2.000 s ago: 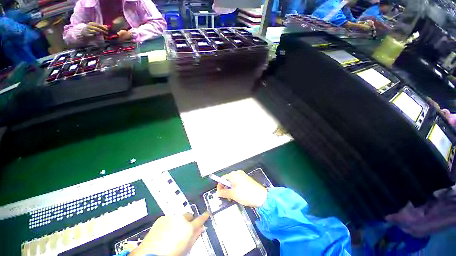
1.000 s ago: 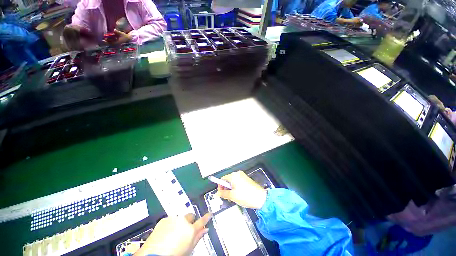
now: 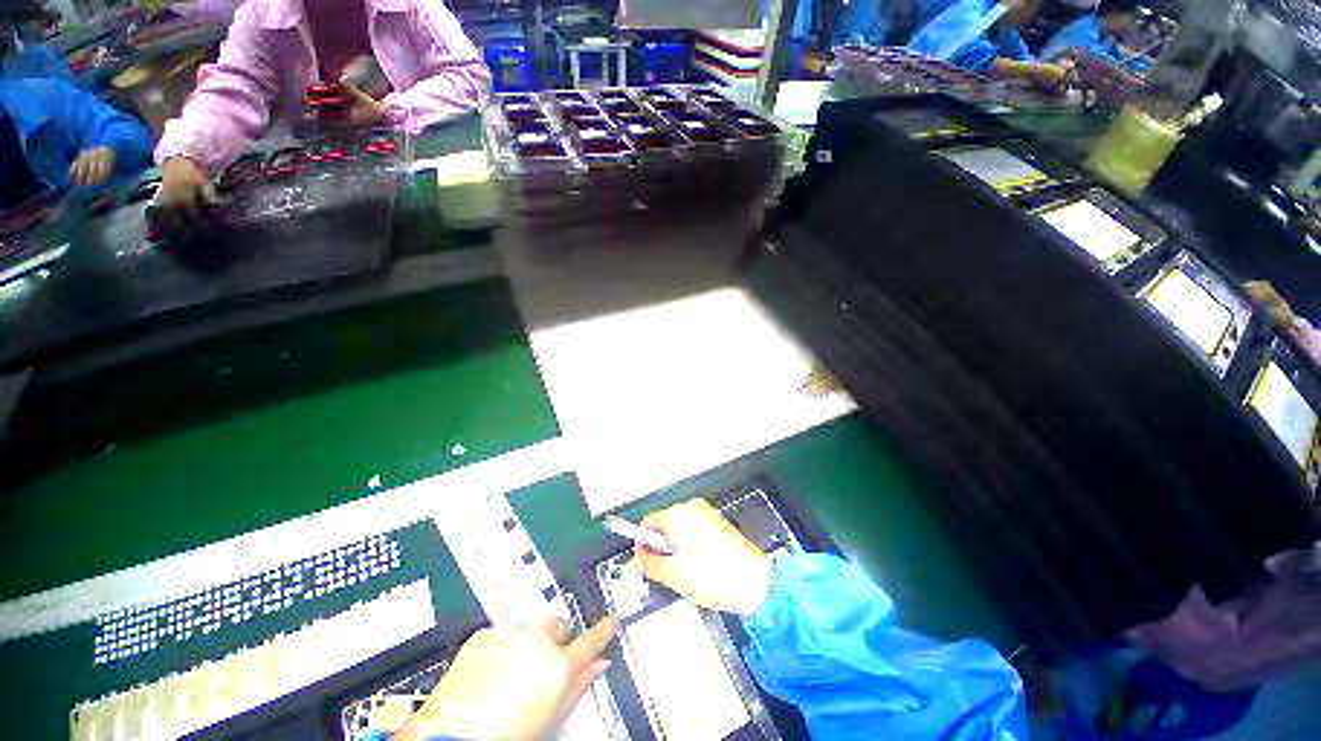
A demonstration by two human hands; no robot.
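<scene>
A phone housing [image 3: 684, 673] with a dark top end and pale lower area lies in a black tray at bottom centre. My right hand [image 3: 706, 556] holds a thin pale stick [image 3: 638, 533], pen or tweezers, over the housing's top end; its working tip is hidden. My left hand [image 3: 507, 680] rests left of it, index finger extended to the housing's upper left edge; whether it holds anything is unclear. A loose white liner with dark squares [image 3: 500, 557] lies askew above my left hand. Another housing [image 3: 394, 706] shows partly at the left hand's left side.
A notched cream strip [image 3: 261, 666] and dotted sheet [image 3: 246, 596] lie left, before a long white strip [image 3: 290, 524]. A white board [image 3: 681, 391] is ahead, with clear blister trays [image 3: 630, 130] beyond. Stacked black trays [image 3: 1000, 348] rise at right. A person in pink sits opposite.
My hands have barely moved. Tiny white bits on the mat have shifted right. The person in pink has reached one hand down to the tray at far left.
</scene>
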